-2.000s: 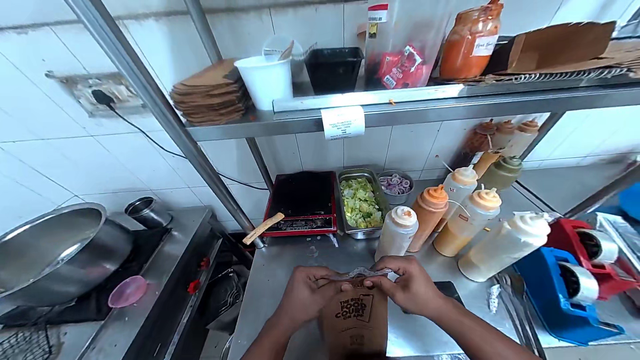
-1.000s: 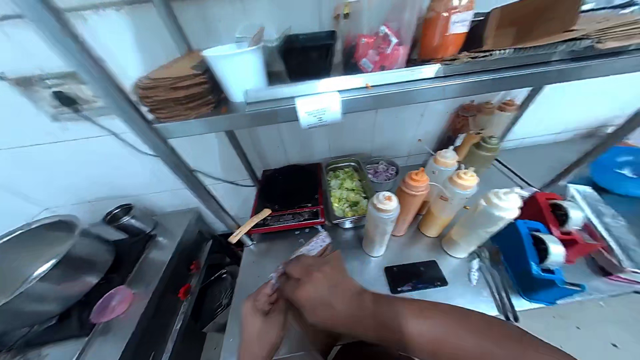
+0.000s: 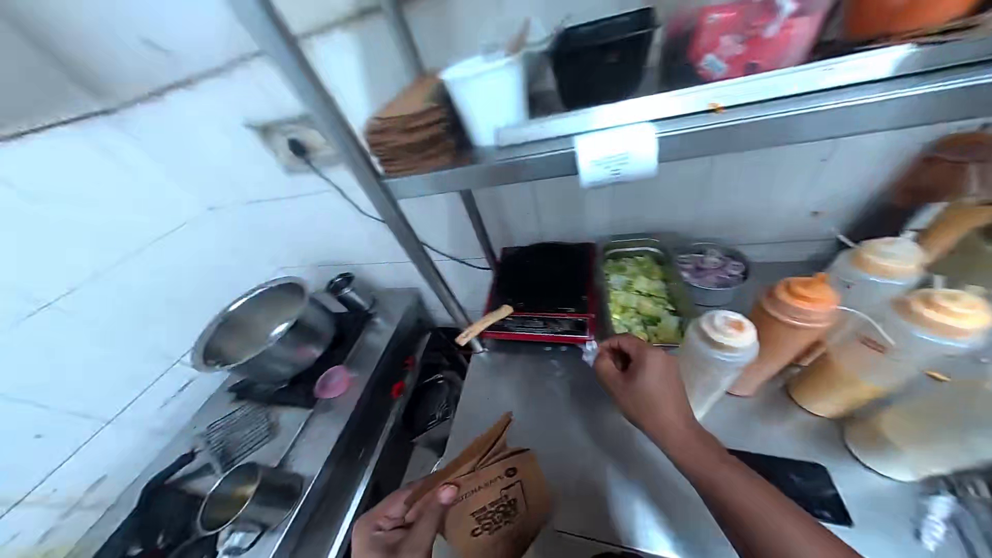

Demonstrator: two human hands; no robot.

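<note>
A printed brown paper bag [image 3: 504, 504] with its top edges apart is pinched at its left side by my left hand [image 3: 407, 519], low in the view. Over the steel counter [image 3: 542, 403], my right hand [image 3: 639, 380] has its fingers curled beside a small whitish scrap [image 3: 590, 353]; whether it grips the scrap is unclear. Beyond that hand are a red and black electric appliance [image 3: 542, 291] and a steel tray of chopped lettuce [image 3: 642, 298]. A white-capped squeeze bottle [image 3: 717, 356] stands just right of the right hand.
Several sauce bottles [image 3: 790, 329] and a black phone [image 3: 798, 484] are at right. A bowl of sliced onion [image 3: 711, 271] stands behind. A wooden handle [image 3: 484, 325] juts beside the shelf post. Large pots [image 3: 267, 333] occupy the left stove. A steel shelf [image 3: 542, 159] crosses above.
My hands, together one second ago, are now apart: the left low with the bag, the right farther forward near the appliance. The view has swung left.
</note>
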